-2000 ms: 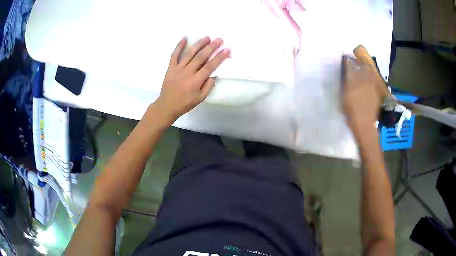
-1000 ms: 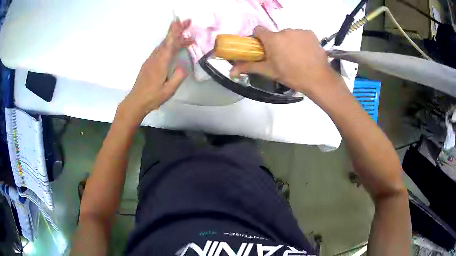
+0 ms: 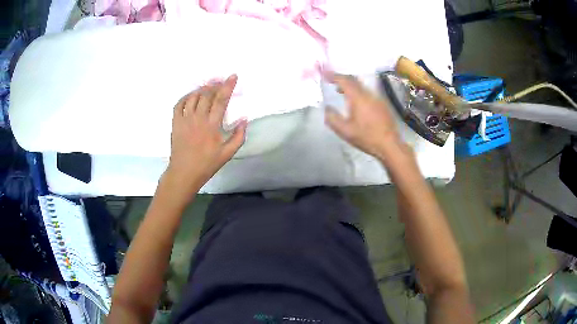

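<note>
The pink garment (image 3: 278, 60) lies over the rounded end of the white padded board (image 3: 95, 88); it looks almost white there, with crumpled pink cloth at the far side. My left hand (image 3: 205, 126) lies flat on it near the board's front edge, fingers apart. My right hand (image 3: 364, 120) is empty, slightly blurred, fingers apart, beside the garment's right edge. The steam iron (image 3: 421, 98) stands at the table's right edge, with its wooden handle up and to the right of my right hand. Nobody holds it.
A pale hose (image 3: 531, 114) runs from the iron to the right. A blue plastic grid (image 3: 487, 133) is beside the iron. A black flat object (image 3: 74, 167) lies at the table's left front. White hangers (image 3: 73, 243) are stacked at lower left. Dark garments (image 3: 19, 164) are at far left.
My right hand has let go of the iron, which now stands at the right edge instead of over the garment. My left hand is now flat on the cloth instead of raised beside it.
</note>
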